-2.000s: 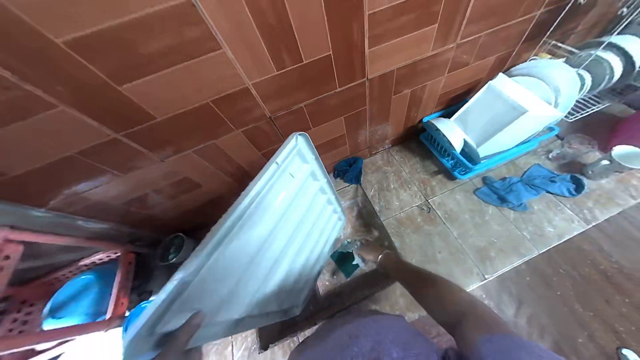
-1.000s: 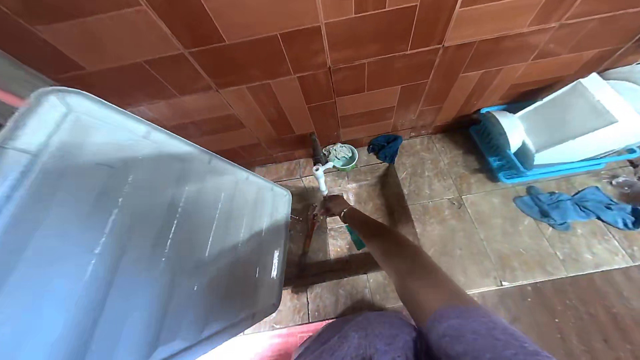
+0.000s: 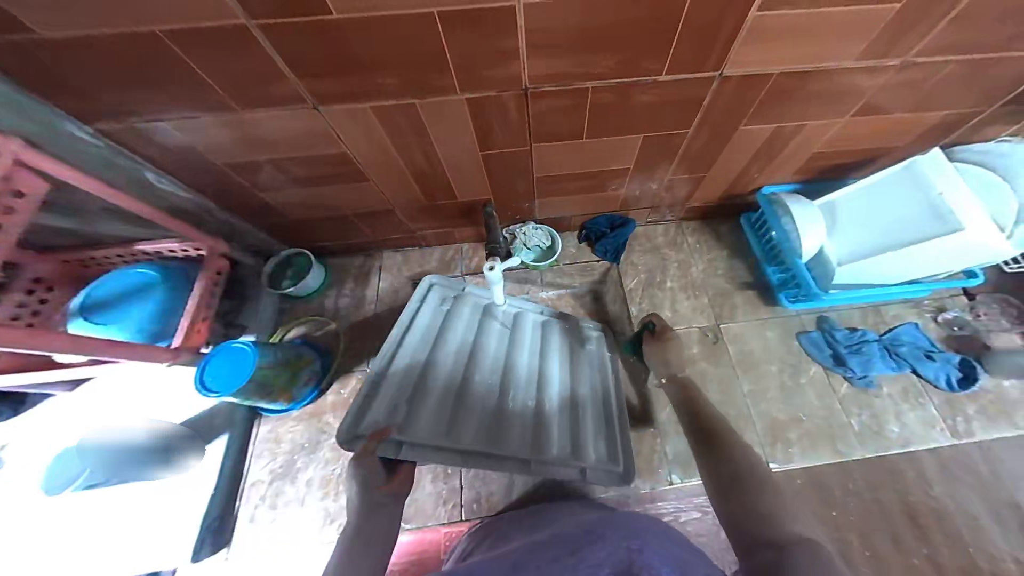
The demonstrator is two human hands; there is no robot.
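My left hand (image 3: 378,472) grips the near left corner of a grey ridged tray (image 3: 496,376), which lies under a white tap (image 3: 494,280) and covers most of a tiled sink basin (image 3: 596,296). Beyond the tray's right side, my right hand (image 3: 660,344) is closed on a green scrubbing pad (image 3: 636,342) at the basin's right edge. Against the wall behind the tap stand a small bowl (image 3: 546,246) with a pale crumpled scrubber (image 3: 526,238) in it and a dark blue cloth (image 3: 608,236).
A blue dish rack (image 3: 788,296) with white dishes stands at the right, behind a blue cloth (image 3: 888,352). On the left are a white cup (image 3: 296,274), a blue-lidded jar (image 3: 256,372) and a pink plastic rack (image 3: 112,344) holding a blue bowl (image 3: 136,300). A brown tiled wall (image 3: 400,152) rises behind.
The tray, raised at the left one second ago, now lies low across the basin under the tap. My right hand has moved from the tap to the basin's right edge.
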